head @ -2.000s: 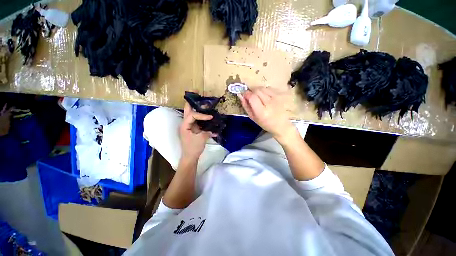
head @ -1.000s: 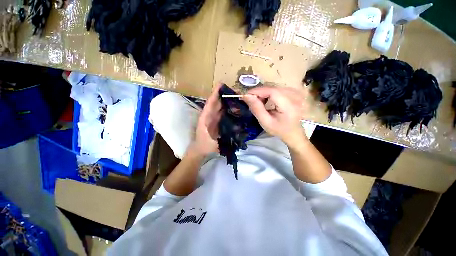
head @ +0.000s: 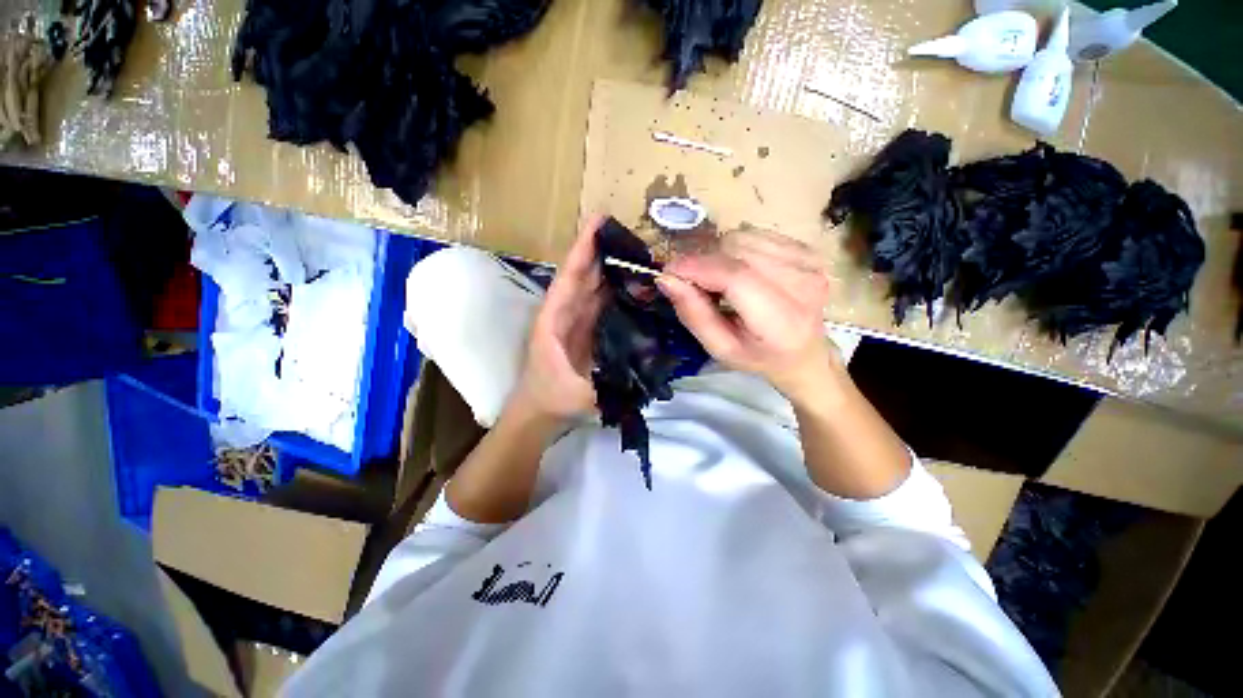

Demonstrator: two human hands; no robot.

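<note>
My left hand (head: 564, 341) holds a limp black part (head: 630, 357) upright above my lap, its jagged end hanging down. My right hand (head: 758, 308) holds a thin pale glue stick (head: 631, 266) between thumb and fingers. The stick's tip lies at the upper end of the black part. The small white oval glue dish (head: 678, 213) sits on the cardboard work mat (head: 620, 137), just beyond my hands. The side of the black part facing my left palm is hidden.
Heaps of black parts lie at left (head: 368, 96) and right (head: 1036, 239) on the bench. White glue bottles (head: 1043, 93) stand or lie behind the right heap. A blue crate (head: 368, 368) with white sheet is left of my knees. An open carton (head: 1152, 457) is at lower right.
My right hand has moved from the dish to the black part with the stick. My left hand has raised and turned the part. Over the last second, the stick has tilted slightly.
</note>
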